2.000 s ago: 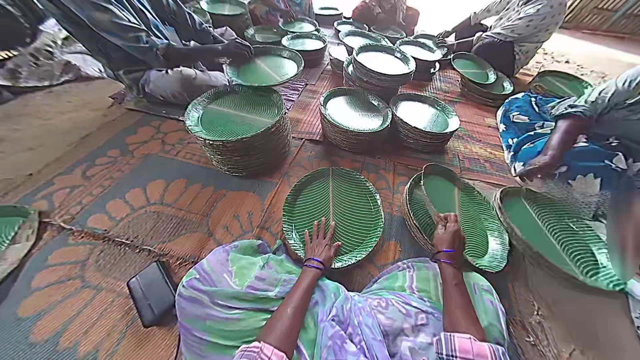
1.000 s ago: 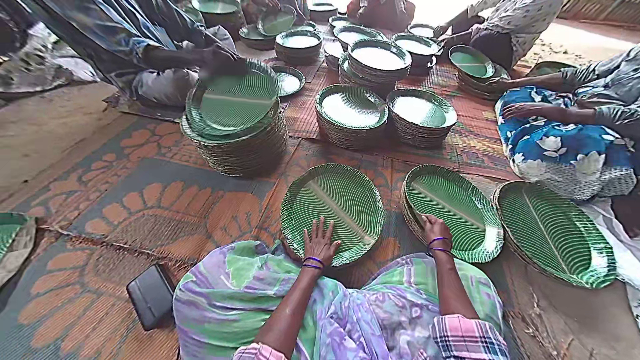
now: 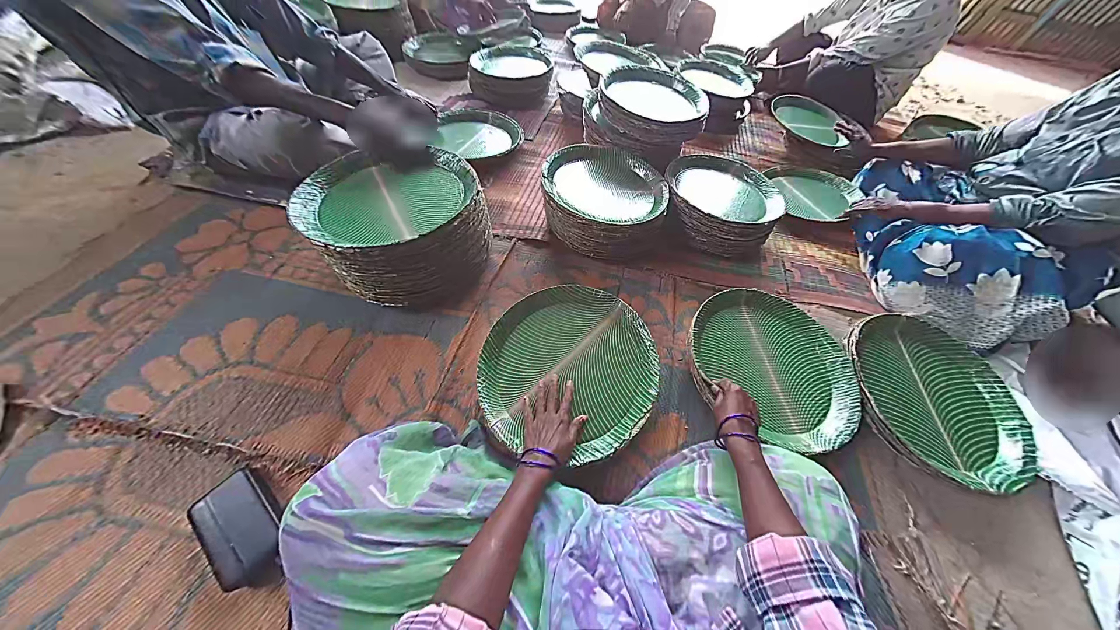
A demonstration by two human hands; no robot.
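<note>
My left hand [image 3: 551, 422] lies flat, fingers spread, on the near part of a round green leaf-patterned plate [image 3: 582, 350] on the mat before my knees. At the near left edge of a second green plate [image 3: 779, 367], just to the right, is my right hand [image 3: 733, 409], its fingers curled at the rim; whether they grip it is unclear. That plate seems to top a low stack. Farther right, another stack of the same leaf-patterned plates [image 3: 945, 402] leans outward, beyond reach of either hand at this moment.
A tall plate stack [image 3: 402, 254] stands ahead left, with a co-worker's hand over it. More stacks [image 3: 605, 197] stand ahead. Co-workers sit left, right and at the back. A black case-like object [image 3: 234, 529] lies on the patterned mat [image 3: 289, 350] by my left knee.
My right hand has moved from over the right-hand plate to its near left edge. My left hand stays on its plate. The co-worker at left has lowered a plate onto the tall stack.
</note>
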